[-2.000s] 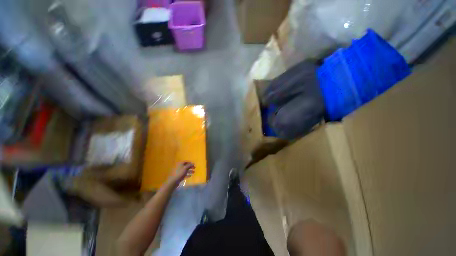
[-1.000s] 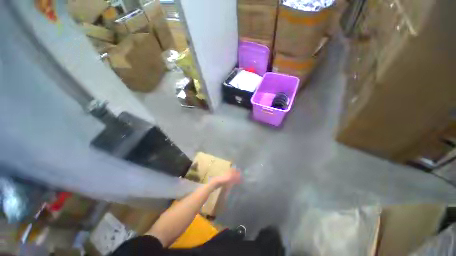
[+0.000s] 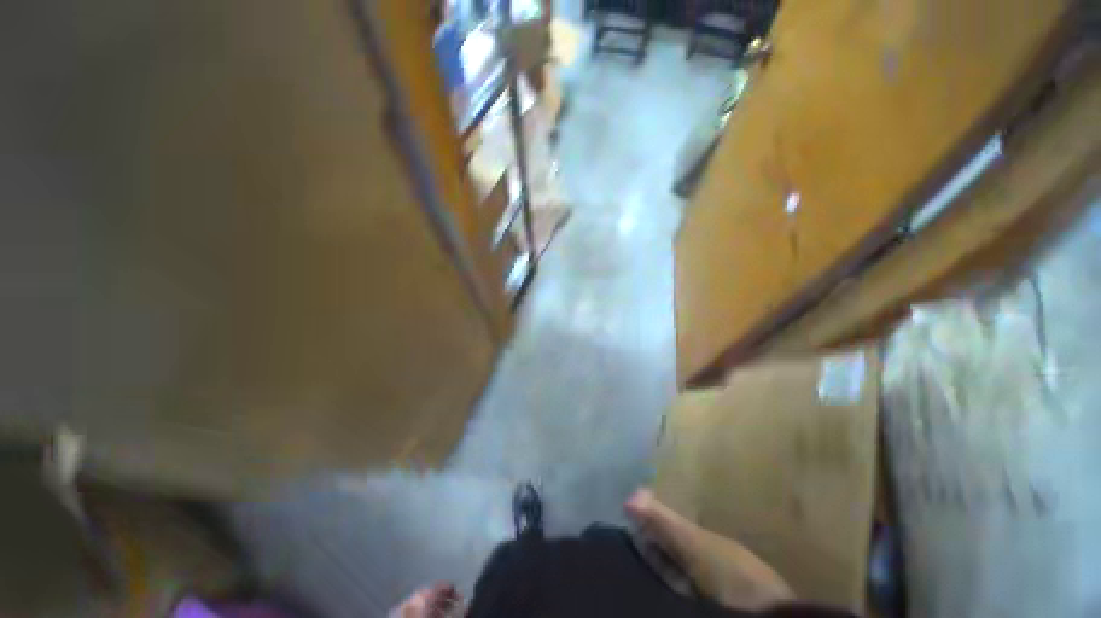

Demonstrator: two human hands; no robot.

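Observation:
My left hand (image 3: 429, 601) shows at the bottom edge, mostly cut off and blurred. My right hand (image 3: 642, 507) is low in the view, right of my dark clothing, with the forearm reaching in from the lower right. It is small and blurred. No held object can be made out at either hand, and the finger positions are unclear. Nearest on the right is a brown cardboard box (image 3: 773, 471) with a small white label, beside my right hand.
A grey floor aisle (image 3: 604, 254) runs ahead between a large brown surface (image 3: 242, 242) on the left and an orange-brown panel (image 3: 845, 157) on the right. Shelving stands further ahead on the left. A purple edge (image 3: 217, 607) shows at bottom left.
The view has turned and moved to another aisle. The orange sheet and blue items are out of view, and only a purple edge shows at bottom left. My right hand has come into view.

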